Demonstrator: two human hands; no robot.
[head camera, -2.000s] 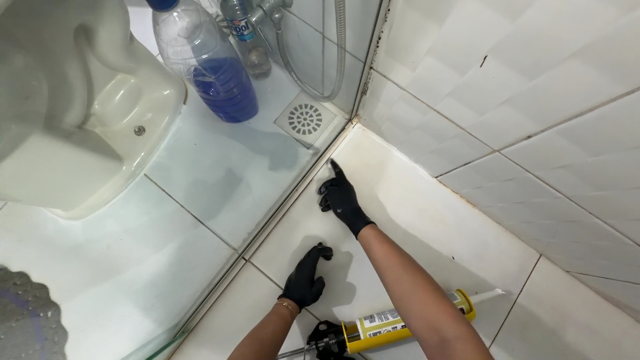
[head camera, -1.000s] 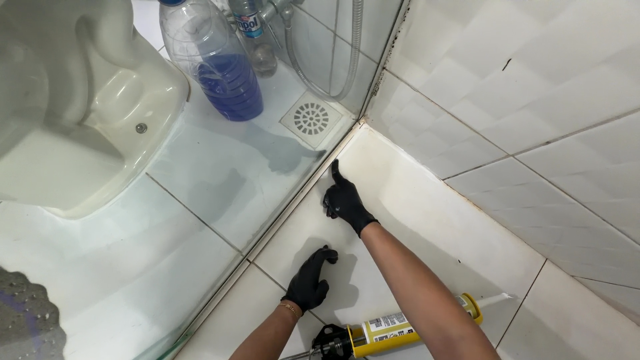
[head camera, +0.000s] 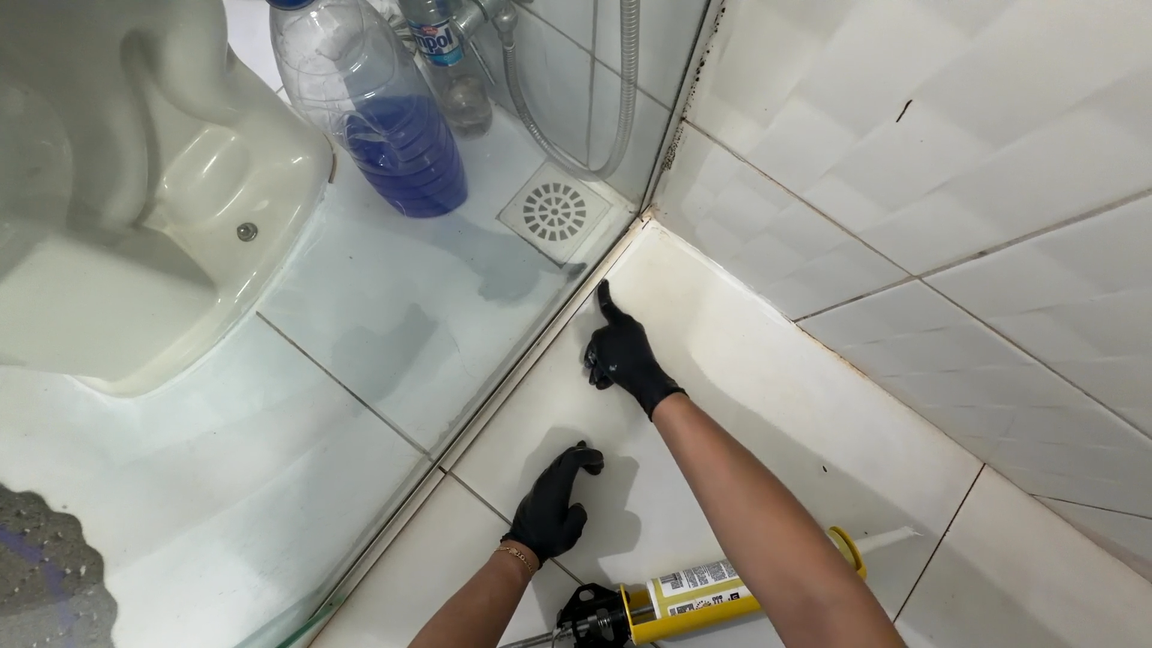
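Note:
Both hands wear black gloves. My right hand (head camera: 625, 354) has its index finger stretched out to the joint at the foot of the glass shower panel (head camera: 531, 346), near the corner; the other fingers are curled and a whitish smear shows on the glove. Nothing is held in it. My left hand (head camera: 553, 504) hovers lower left over the floor tiles, fingers bent and apart, holding nothing. Beneath my right forearm lies a yellow caulking gun (head camera: 702, 621) with a cartridge and white nozzle, partly hidden by the arm. White sealant-like material (head camera: 738, 286) lines the wall's foot.
Behind the glass are a toilet base (head camera: 243, 297), a large bottle of blue liquid (head camera: 409, 153), a smaller clear bottle (head camera: 463, 94), a floor drain (head camera: 554, 212) and a metal shower hose (head camera: 627, 99). A grey mat (head camera: 49, 576) lies lower left. White tiled wall (head camera: 900, 180) rises at right.

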